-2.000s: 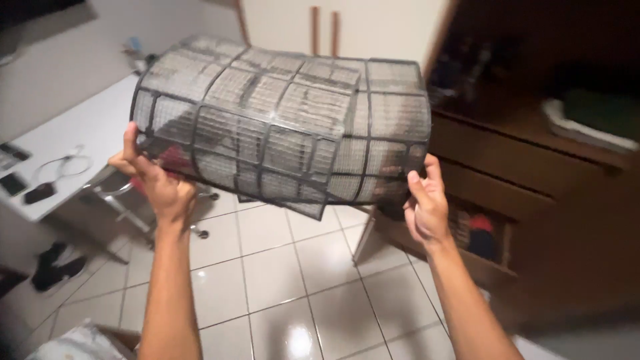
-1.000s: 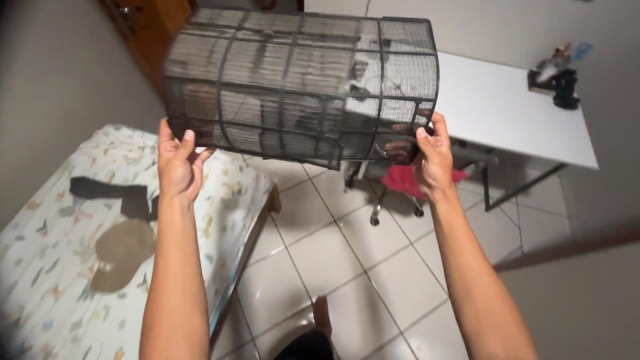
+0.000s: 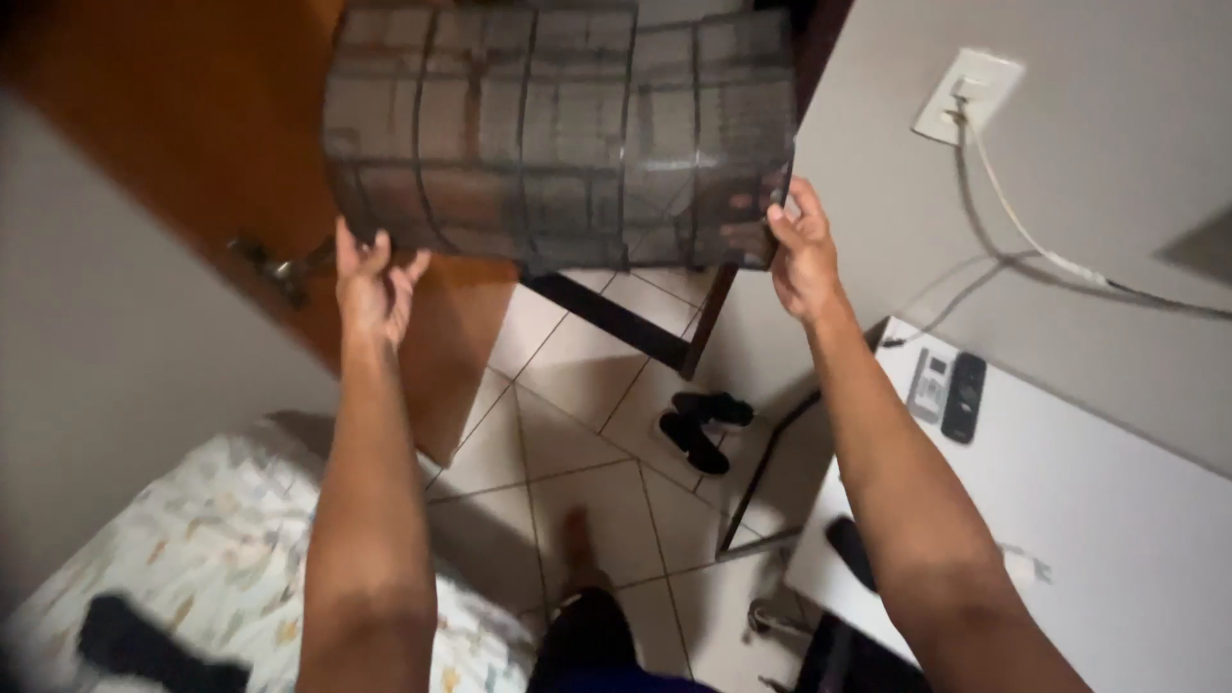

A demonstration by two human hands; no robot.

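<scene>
Mesh air-conditioner filters (image 3: 568,144) with dark plastic grid frames are held up at the top of the head view, curved and seemingly overlapping. My left hand (image 3: 371,289) grips their lower left corner, thumb and fingers around the edge. On the opposite side, my right hand (image 3: 807,250) pinches the lower right edge. The mesh is see-through and looks greyish. Whether the pieces are joined cannot be told.
An open wooden door (image 3: 414,346) with a metal handle (image 3: 284,274) stands behind on the left. A bed (image 3: 221,520) lies lower left. At right are a white desk (image 3: 1078,500) with remote controls (image 3: 963,397) and a wall outlet (image 3: 967,96). Black shoes (image 3: 703,428) lie on the tiled floor.
The view has swung from the wardrobe, past the bed and desk, to the doorway. Both hands have kept hold of the mesh filters throughout.
</scene>
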